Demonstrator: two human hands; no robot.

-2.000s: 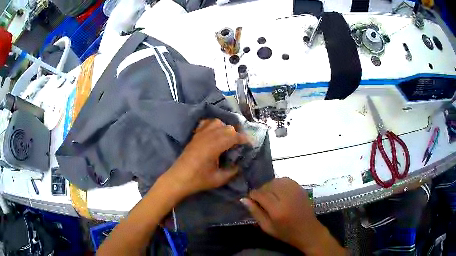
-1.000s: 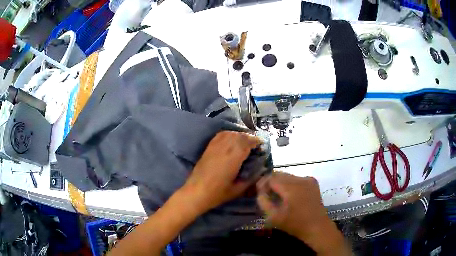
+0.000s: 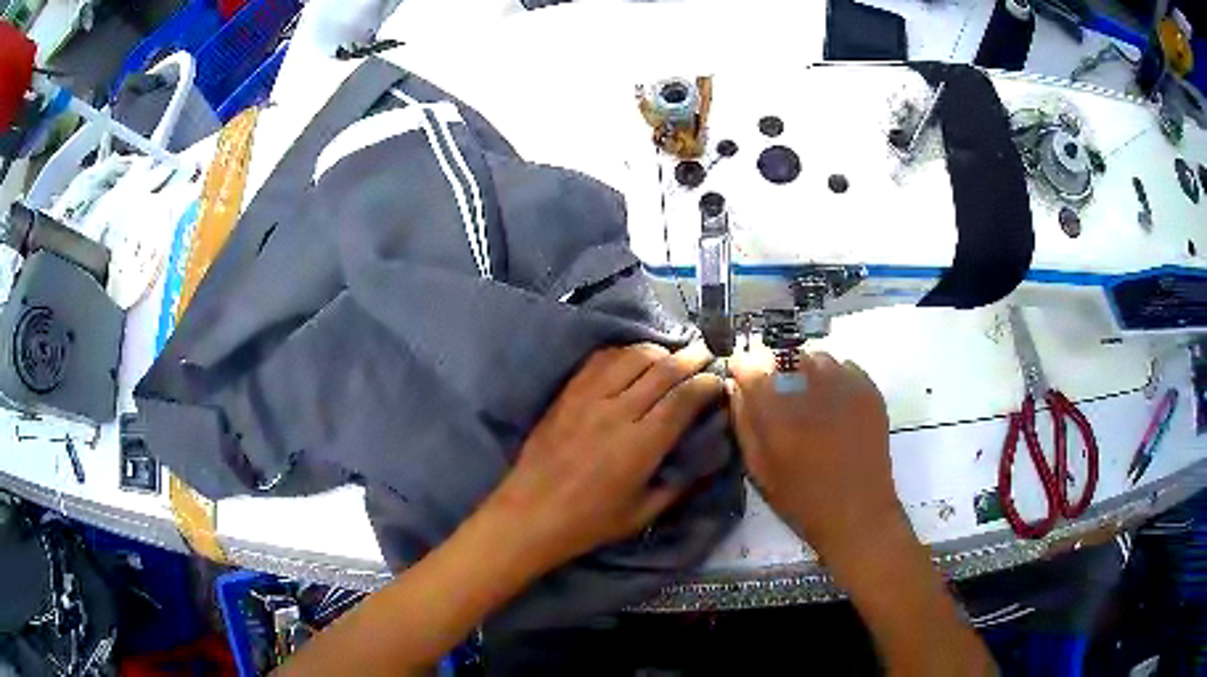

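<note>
The dark grey garment body (image 3: 397,304) with white stripes lies heaped on the machine table, left of the needle area. My left hand (image 3: 616,430) presses on its right part, fingertips by the presser foot. My right hand (image 3: 807,430) is just right of it, with fingertips at the fabric edge below the foot. The edge between my fingertips is mostly hidden. The sewing machine head (image 3: 874,218) stands behind my hands. The thread tension assembly (image 3: 805,318) is above my right hand.
Red-handled scissors (image 3: 1048,456) and a pen (image 3: 1154,434) lie at the right. A black band (image 3: 986,185) crosses the machine head. Tan tape (image 3: 219,205) and a grey unit with a spiral-marked cover (image 3: 60,337) are at the left. A blue basket (image 3: 245,622) is below the table.
Both hands have moved up to the presser foot, the right one from the table's front edge. The garment's right part has moved with my left hand. The view has shifted a little.
</note>
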